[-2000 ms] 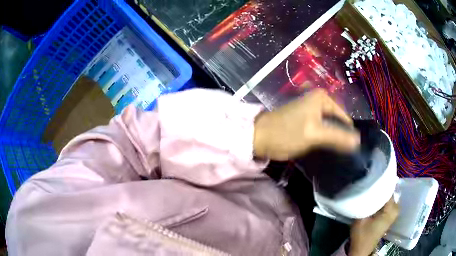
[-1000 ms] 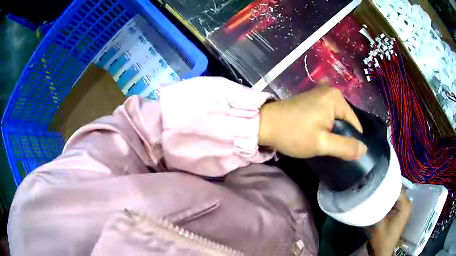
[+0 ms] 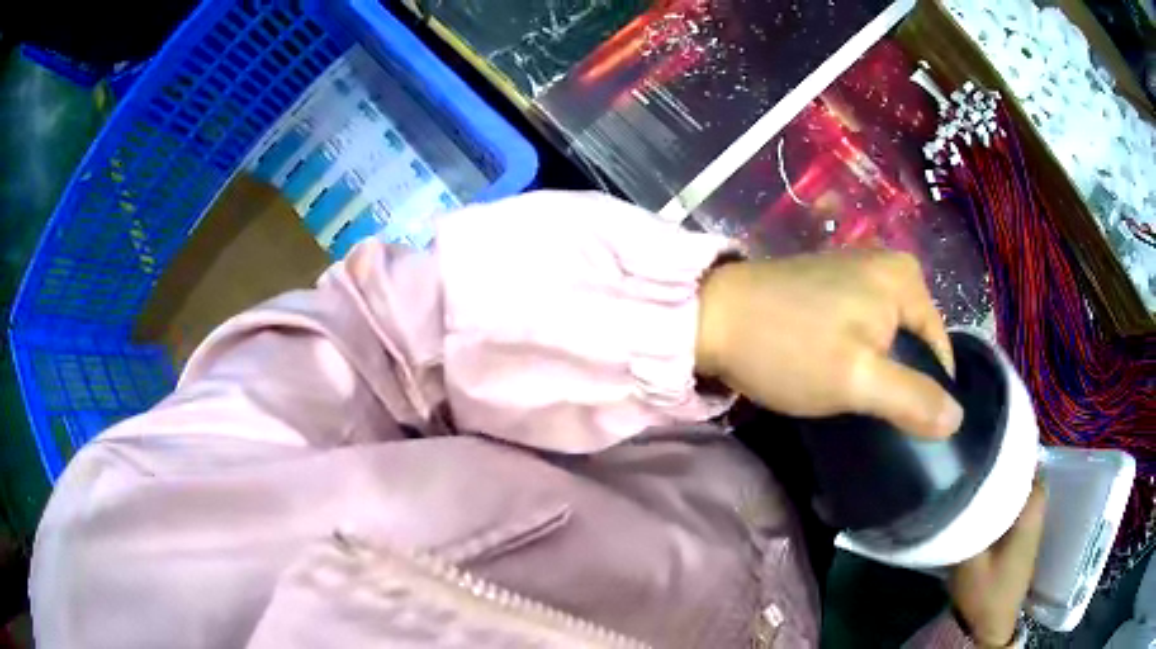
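A white round housing [image 3: 1014,475] is tilted at the lower right, with a glossy black shell [image 3: 894,488] seated in its open end. My left hand [image 3: 830,336] reaches in from the left, thumb and fingers gripping the top of the black shell. My right hand [image 3: 1001,571] is under the housing and holds it from below; most of its fingers are hidden. A flat white base plate [image 3: 1080,539] shows beside the housing at the right, next to my right hand.
Red and blue wire leads [image 3: 1033,279] with white plugs lie right of the red-patterned bench [image 3: 710,95]. A carton [image 3: 1078,241] of small white parts stands beyond them. A blue crate [image 3: 83,273] with cardboard and printed sheets is at the left.
The black shell sits deeper and straighter in the white housing, whose near rim has turned. My left hand has moved slightly right and down, still on the shell. My right hand still supports the housing.
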